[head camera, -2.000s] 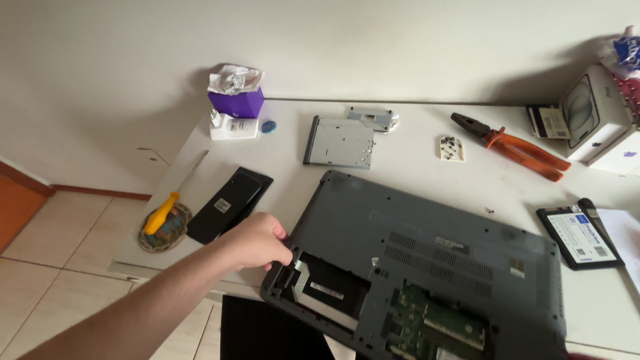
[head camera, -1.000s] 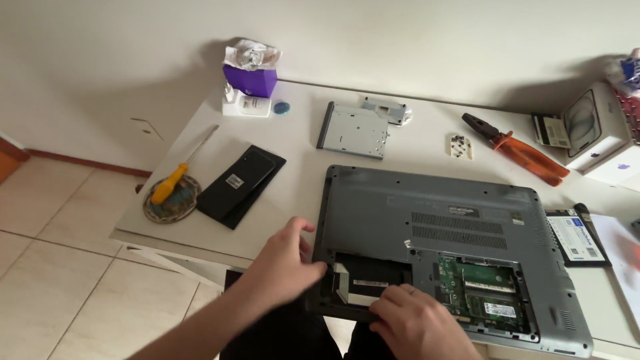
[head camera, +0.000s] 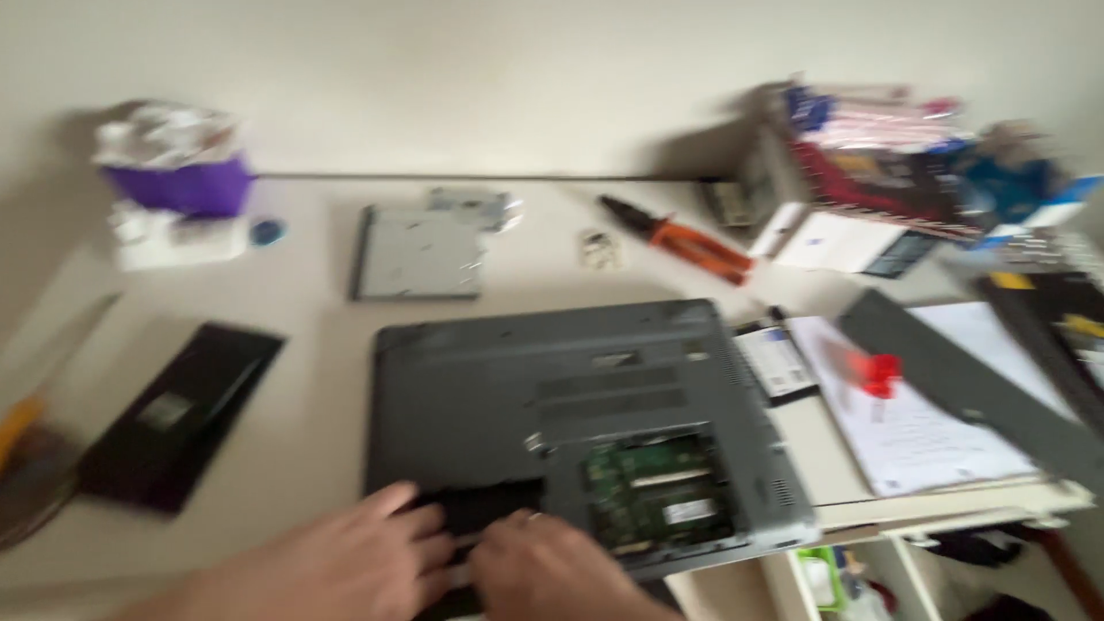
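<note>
A dark grey laptop lies upside down on the white desk, its bottom cover facing up. An open bay near its front left edge is partly hidden by the hands. My left hand rests at the bay's left side with curled fingers; my right hand bends over the bay's front edge. Blur and the hands hide what the fingertips touch. Right of the bay, a second opening shows a green circuit board. Behind the laptop lies a silver optical drive.
Orange-handled pliers lie behind the laptop. A drive with a white label, papers and a dark grey panel are at right. A black flat case and a yellow-handled screwdriver are at left. An open drawer is below.
Two seconds ago only my left hand showed, at the laptop's left edge; both hands are now at the bay. The view has swung right.
</note>
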